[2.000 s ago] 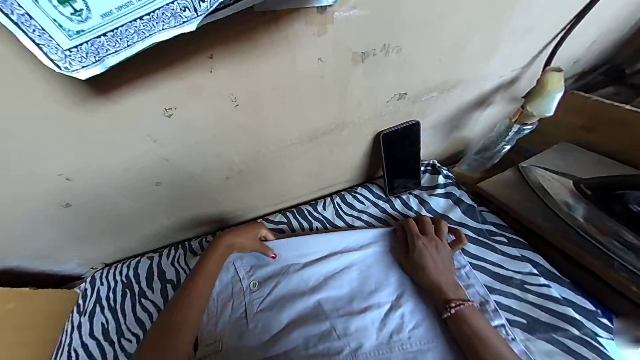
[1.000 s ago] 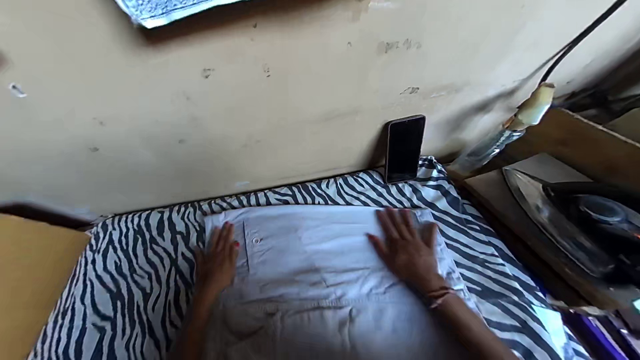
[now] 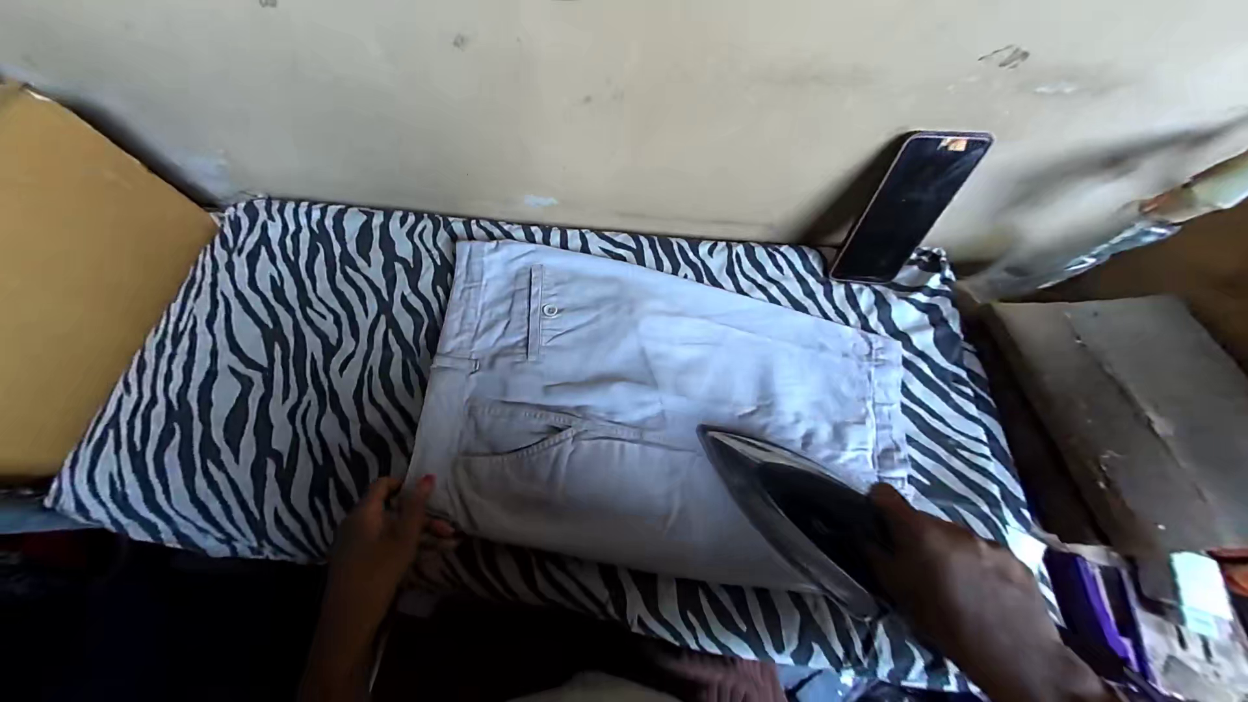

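Note:
Light-coloured folded shorts (image 3: 624, 409) lie flat on a zebra-striped cloth (image 3: 283, 361), with a buttoned back pocket and a slanted side pocket showing. At the waistband's lower left corner, my left hand (image 3: 385, 531) holds the edge between thumb and fingers. My right hand (image 3: 960, 575) grips the handle of a clothes iron (image 3: 799, 512), whose pointed tip faces up and left over the lower right part of the shorts. The iron hides the fabric beneath it, and whether its plate rests fully flat cannot be told.
A smartphone (image 3: 912, 205) leans against the wall (image 3: 585, 117) behind the cloth. Cardboard (image 3: 88, 292) stands at the left. On the right are a worn grey board (image 3: 1131, 419), a clear plastic bottle (image 3: 1121, 249) and purple items (image 3: 1092, 604) near the front.
My right hand has left the fabric and taken hold of the iron, which stood on the board at the right. My left hand has moved to the waistband's lower corner. The view has shifted.

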